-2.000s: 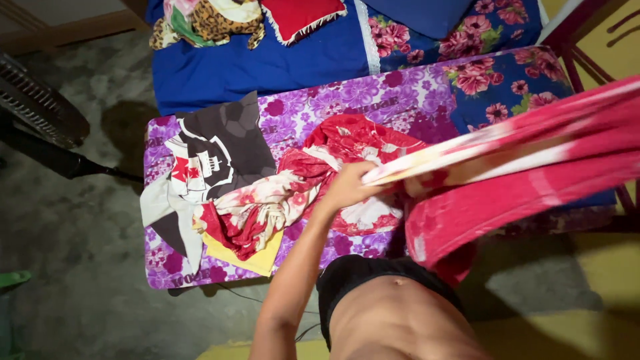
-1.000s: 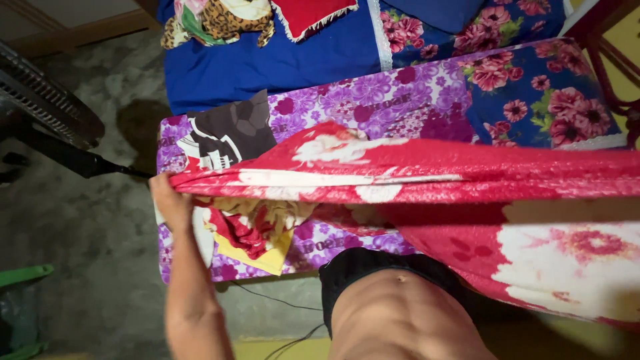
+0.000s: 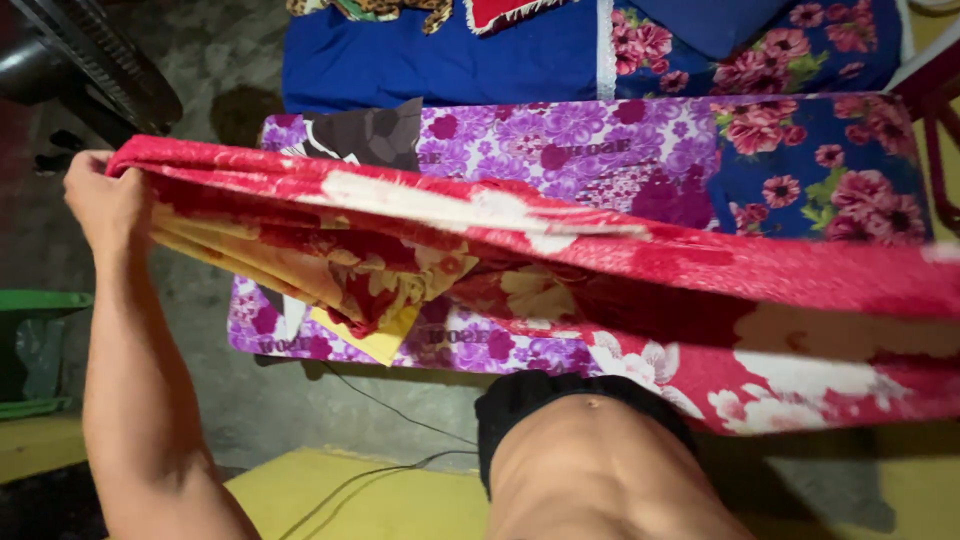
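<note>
My left hand [image 3: 112, 195], at the far left, grips the gathered edge of a red and white floral blanket [image 3: 420, 195]. The blanket stretches across the view and runs out past the right edge, its lower folds hanging in front of my body. My right hand is out of view. Below the blanket lie a crumpled red and cream patterned cloth [image 3: 375, 289] and a yellow cloth [image 3: 386, 337], both partly covered. A dark grey and white printed cloth [image 3: 382, 135] shows behind the blanket's upper edge. These rest on a purple floral mattress [image 3: 480, 142].
A blue-covered bed [image 3: 442, 60] with a red fringed pillow [image 3: 510, 11] stands behind. A blue floral pillow [image 3: 825, 172] is at the right. A black fan [image 3: 112, 67] stands upper left, a green plastic item [image 3: 37, 300] below it. Black cables [image 3: 375, 472] cross the floor.
My left hand has moved from over the middle of the mattress to the far left, pulling the blanket's edge out with it. The blanket now spans more of the mattress.
</note>
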